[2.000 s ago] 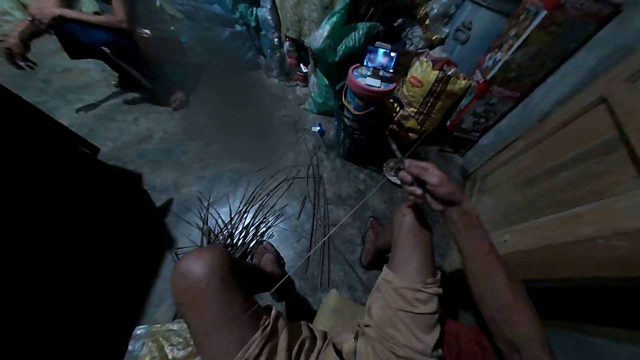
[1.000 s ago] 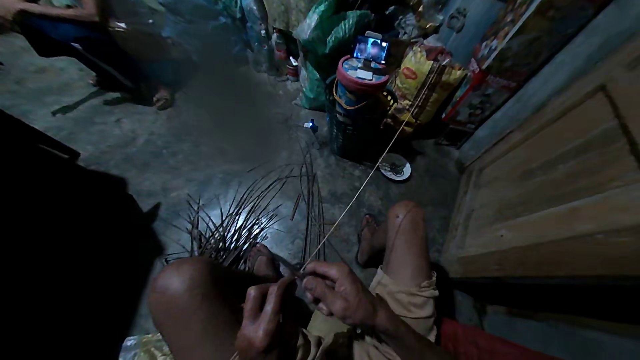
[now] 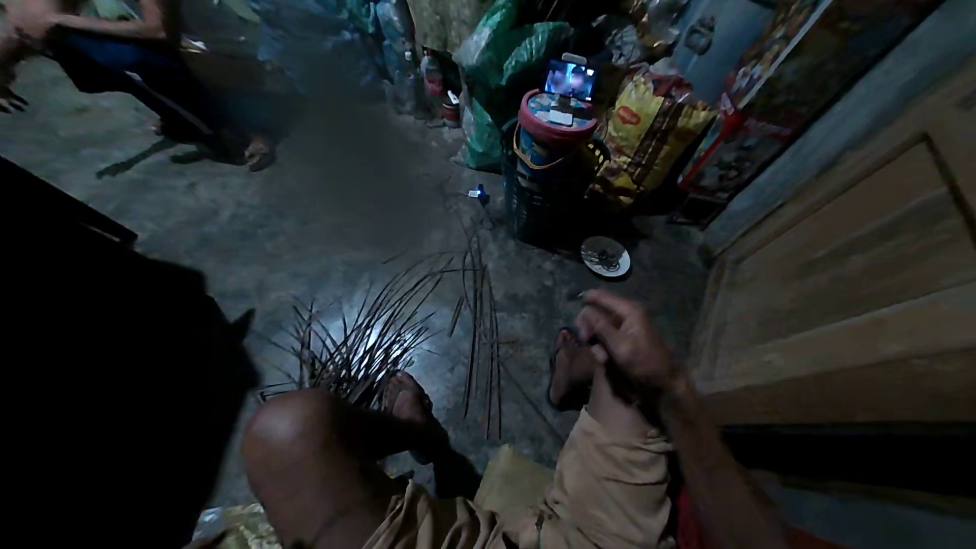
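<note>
My right hand (image 3: pixel 627 335) is raised above my right knee, its fingers curled. A small dark tip shows by the fingertips, but blur hides whether it belongs to something held. My left hand is out of view. On the concrete floor in front of my left foot lies a spread pile of thin dark strips (image 3: pixel 366 343), lit by a bright patch of light. Several longer strips (image 3: pixel 479 328) lie between my feet, apart from most of the pile. Beyond my right hand, a white plate (image 3: pixel 606 257) holds small dark thin pieces.
A lidded bucket (image 3: pixel 557 122) bears a lit phone (image 3: pixel 570 79). Near it are a green plastic bag (image 3: pixel 484 114), a yellow sack (image 3: pixel 644 133) and a small blue object (image 3: pixel 479 194). A wooden door panel (image 3: pixel 854 282) borders the right. Another person's leg (image 3: pixel 145 84) is at upper left.
One second ago both my hands were together between my knees with a long pale strip. Now my right hand has moved up and right, my left hand has left view, and that strip no longer shows.
</note>
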